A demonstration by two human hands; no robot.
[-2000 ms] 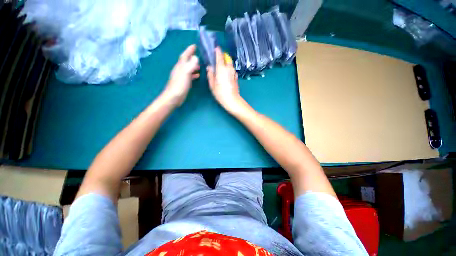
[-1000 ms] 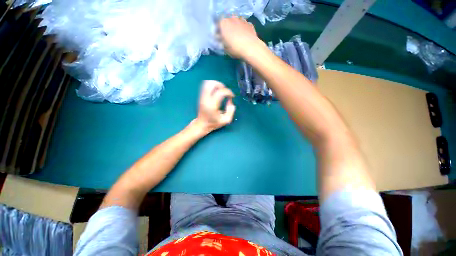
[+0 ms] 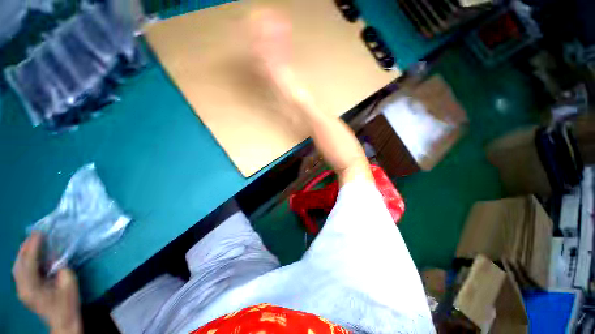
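Note:
My left hand (image 3: 47,277) is at the lower left, cut off below the wrist by the frame's bottom edge. It holds a limp clear poly bag (image 3: 83,218) between thumb and fingers, over the green mat near its front edge. My right hand (image 3: 264,29) is blurred and over the cardboard sheet (image 3: 228,98); its fingers are not clear and no object shows in it. Two black moulded parts (image 3: 377,47) stand at the sheet's far right edge.
A row of bagged parts (image 3: 72,62) lies at the upper left. A red stool (image 3: 385,192) and an open box with white plastic (image 3: 417,130) are below the bench. Flattened cartons (image 3: 505,231) stand at the right.
The view has swung to the right. My right hand has moved from the pile of bags to over the cardboard sheet. An opened-out bag now shows in my left hand.

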